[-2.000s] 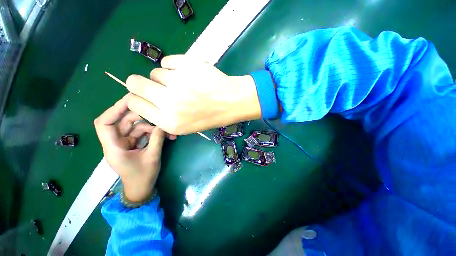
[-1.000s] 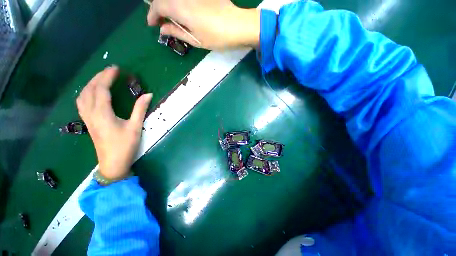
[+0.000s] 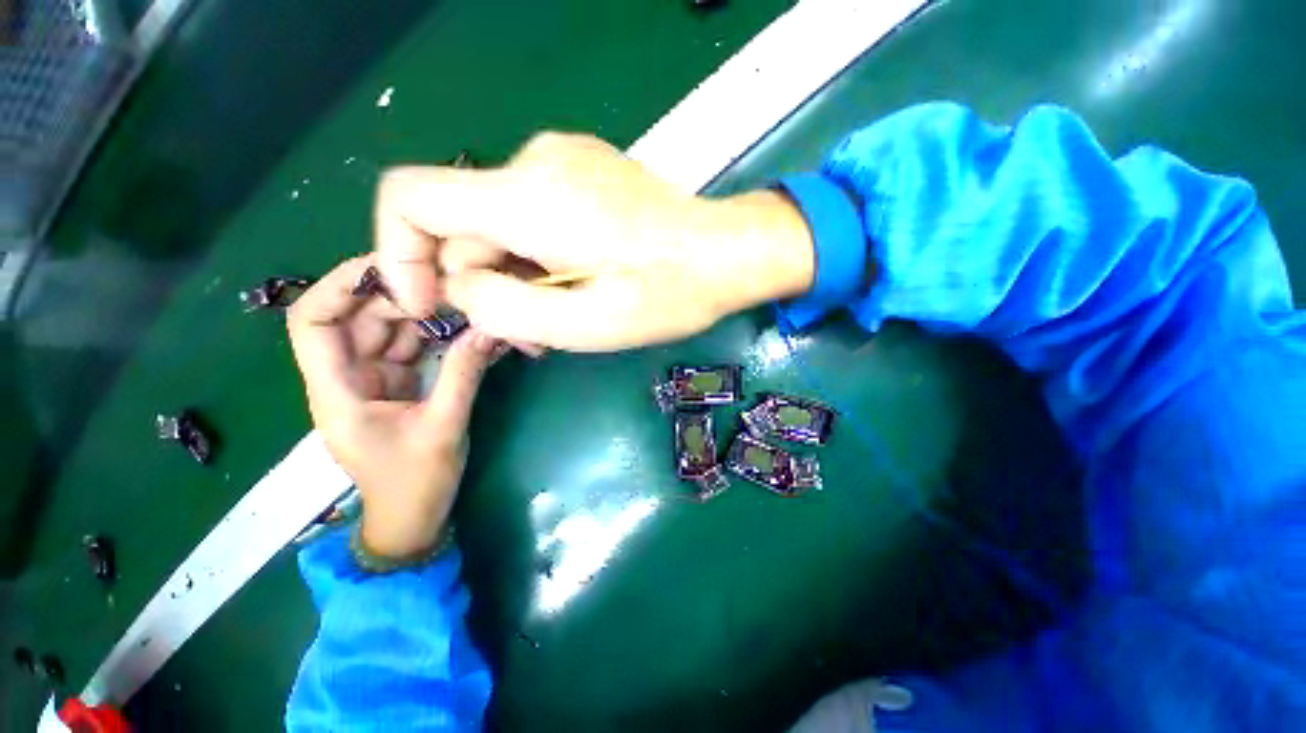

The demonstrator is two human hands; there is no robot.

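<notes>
My left hand (image 3: 387, 394) is palm up over the pale rail (image 3: 265, 523), its fingers and thumb around a black speaker module (image 3: 444, 324). The module is partly hidden by both hands. My right hand (image 3: 602, 265) is above it, its curled fingertips close to the module. A short tan piece of the wooden stick (image 3: 566, 281) shows at my right fingers; the rest is hidden. A pile of several modules (image 3: 700, 447) with pale oval centres lies on the glossy green surface, right of my hands.
Single modules lie along the far green belt (image 3: 129, 358), one (image 3: 186, 435) left of my left hand. White specks dot the belt. A red-and-white object (image 3: 92, 716) is at the lower left edge, a grey perforated tray (image 3: 50, 65) at the upper left. A blue wrist strap (image 3: 826, 246) circles my right cuff.
My right hand has come back from over the far belt to my left hand. My left hand, open over the belt one second ago, has closed around a module and drawn nearer me.
</notes>
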